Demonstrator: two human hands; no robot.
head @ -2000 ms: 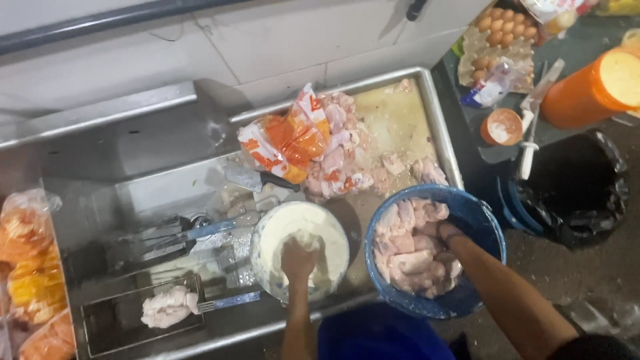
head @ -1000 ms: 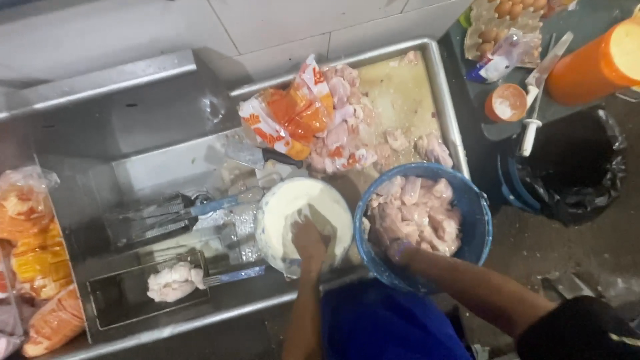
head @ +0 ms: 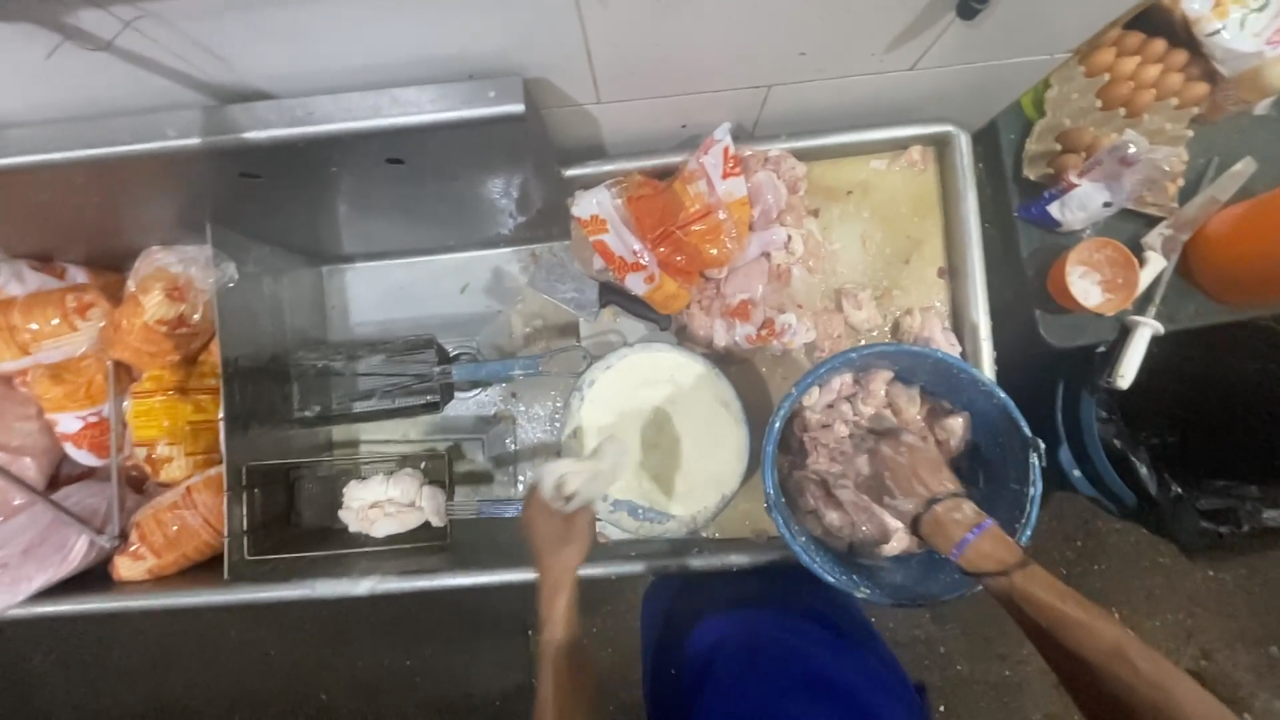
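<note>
My left hand [head: 562, 500], blurred and coated in white, is at the left rim of a basin of pale flour or batter [head: 690, 420]; a whitish lump shows at its fingers, but whether that is a held piece is unclear. My right hand [head: 915, 485] is down among raw chicken pieces [head: 880, 400] in a blue bucket [head: 1015, 400], its fingers partly hidden by the meat. Coated pieces [head: 392, 502] lie in a wire fry basket [head: 250, 510], whose blue handle points toward my left hand. A second wire basket [head: 380, 380] lies behind it.
Raw chicken [head: 765, 270] and an orange-and-white plastic package [head: 670, 225] lie on a cutting board [head: 880, 220], beside a black-handled cleaver [head: 635, 305]. Packaged chicken [head: 170, 400] fills the sink's left part. At right are eggs [head: 1140, 70], a knife [head: 1205, 205], a sharpening steel [head: 1135, 350] and a lined bin [head: 1190, 450].
My left hand has moved left from inside the white basin to its edge. My right hand remains in the blue bucket, now deeper toward its middle than a second ago.
</note>
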